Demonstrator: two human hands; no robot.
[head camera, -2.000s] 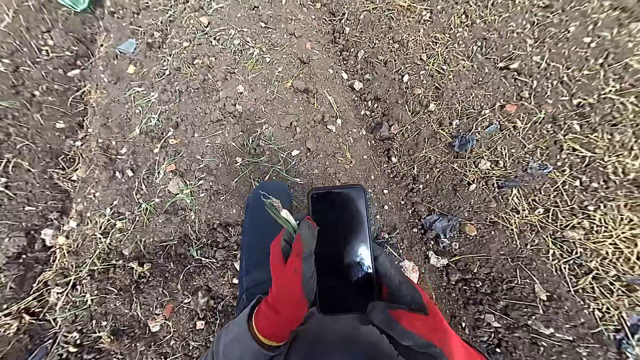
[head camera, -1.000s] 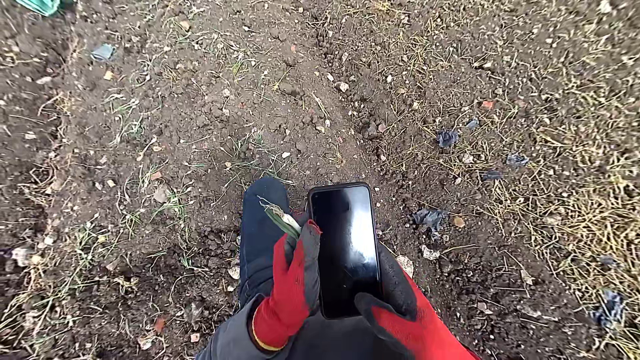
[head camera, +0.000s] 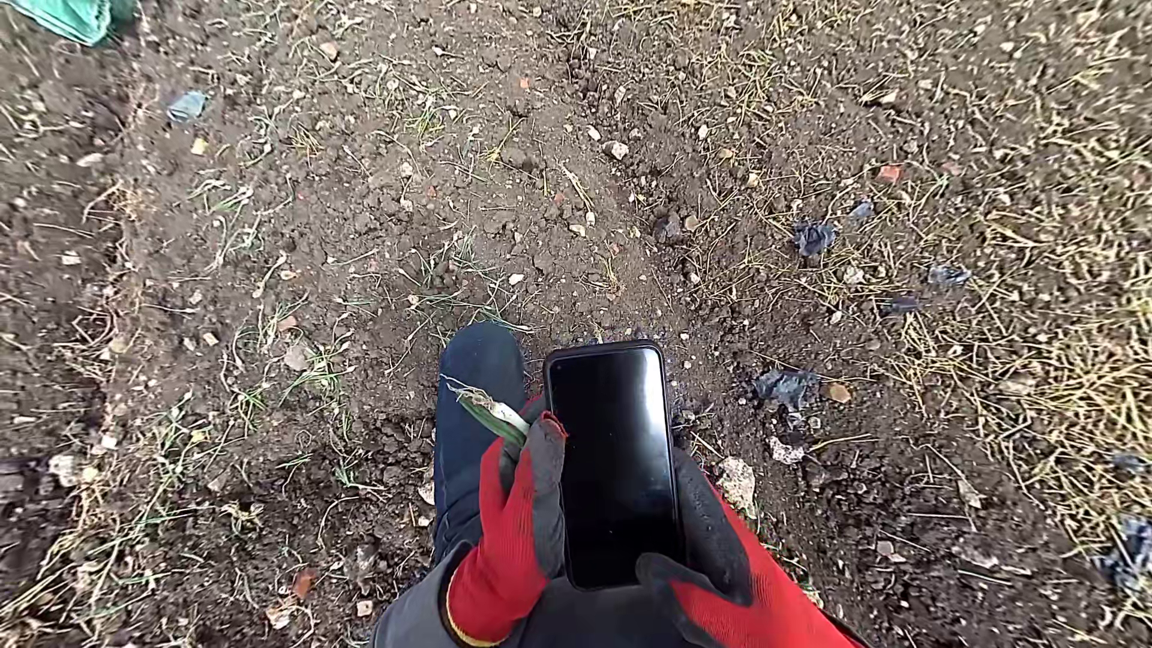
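Note:
A smartphone (head camera: 614, 459) in a black case lies between my two hands, its dark screen facing up with a bright reflection. My left hand (head camera: 517, 517), in a red glove with a dark coated palm, is against the phone's left edge. Between its thumb and fingers it pinches a small green-and-white plant stem with roots (head camera: 493, 412), whose root end points up and left. My right hand (head camera: 729, 562), gloved alike, holds the phone from its right side, the thumb by the lower right corner and the other fingers partly hidden along and behind the edge.
Below the hands is a knee in dark trousers (head camera: 481, 387). Around it lies bare soil (head camera: 540, 189) with stones and sparse green shoots. Dry straw-like grass (head camera: 1035, 360) covers the right side. Scraps of dark plastic (head camera: 786, 387) lie there; a green bag or sheet (head camera: 76, 18) is at the upper left.
My right thumb has moved off the lower part of the screen to the phone's lower corner. My left hand keeps the stem in about the same place.

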